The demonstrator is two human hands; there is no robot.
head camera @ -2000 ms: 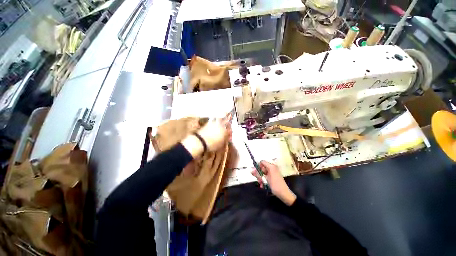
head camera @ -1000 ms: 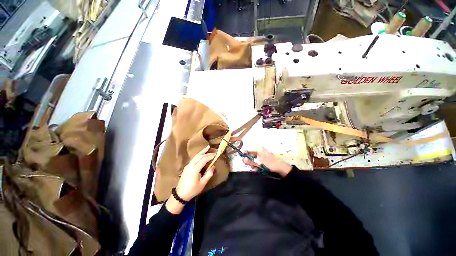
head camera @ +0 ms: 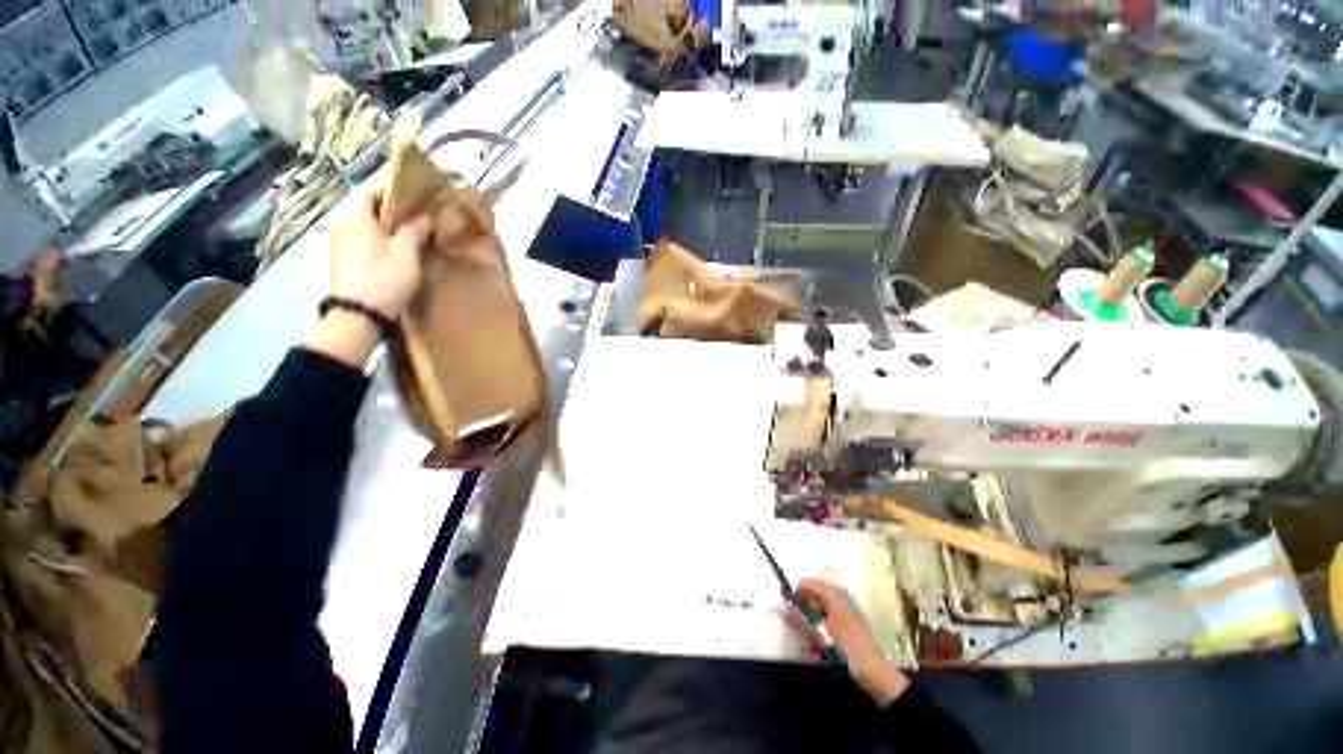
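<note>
My left hand [head camera: 374,268] grips the top edge of a brown bag body [head camera: 469,342] and holds it up over the metal-topped bench at the left. A thin strap loops at its top and another hangs at its right side. My right hand [head camera: 843,631] holds dark green thread snips [head camera: 797,592] over the white machine table [head camera: 648,516], blades pointing up and left. The cream-white sewing machine [head camera: 1060,427] stands at the right. Light-tan binding tape [head camera: 972,542] runs along its bed toward the needle area.
Brown bag pieces lie heaped at the far left [head camera: 89,545]. Another brown piece [head camera: 710,299] lies behind the machine table. Thread cones [head camera: 1127,277] stand behind the machine head. The long bench [head camera: 390,538] runs along the left. Another machine table [head camera: 913,133] stands further back.
The bag body has moved from beside the needle up and left, lifted in my left hand. My right hand still holds the snips, now apart from the bag. The view has tilted up.
</note>
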